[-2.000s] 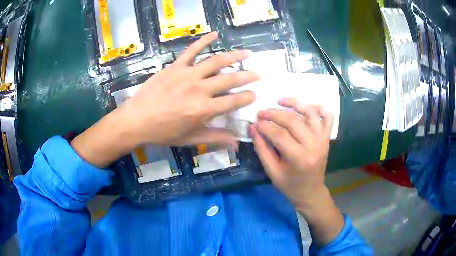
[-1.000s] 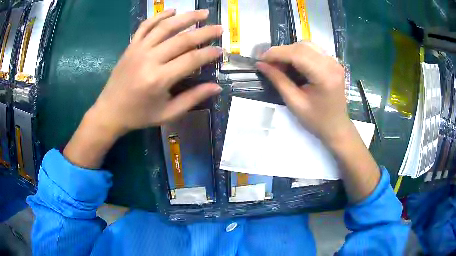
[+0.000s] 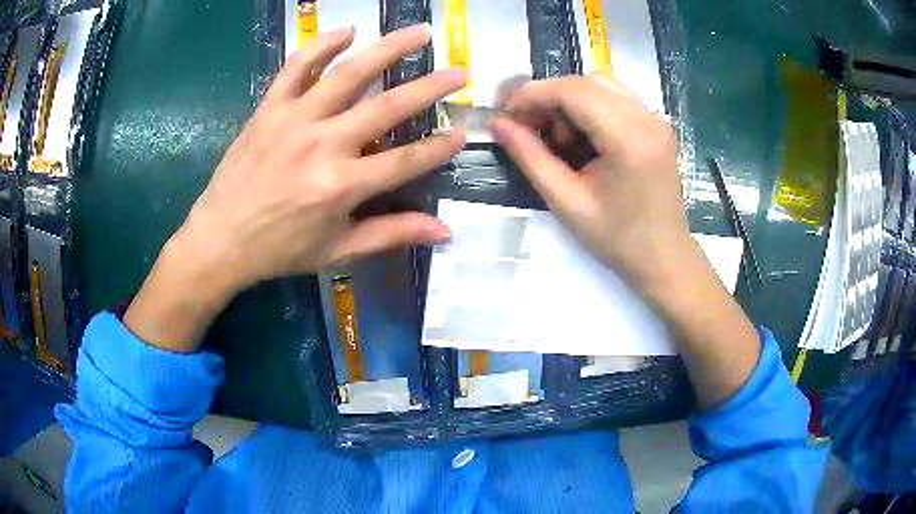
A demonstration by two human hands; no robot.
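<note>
A small grey tape piece (image 3: pixel 472 122) lies across the lower end of the top middle LCD module (image 3: pixel 494 55). My right hand (image 3: pixel 603 171) pinches the piece's right end between thumb and forefinger. My left hand (image 3: pixel 321 166) is spread, with its fingertips at the left end of the piece, pressing or just touching; it grips nothing visible. A white liner sheet (image 3: pixel 593 291), with faint grey rectangles at its left, lies over the tray below my right hand. Pale strips cover the lower ends of the bottom modules (image 3: pixel 382 395).
The black tray (image 3: pixel 387 436) lies on the dark green surface (image 3: pixel 171 131). Tweezers (image 3: pixel 736 216) lie to its right, then an amber film patch (image 3: pixel 800 151) and a stack of adhesive sheets (image 3: pixel 854 241). Another tray of modules (image 3: pixel 48 196) is at far left.
The white sheet came off my right hand's fingers and lies lower on the tray. My right hand moved up to the top middle module with the grey piece. My left hand followed to its left side.
</note>
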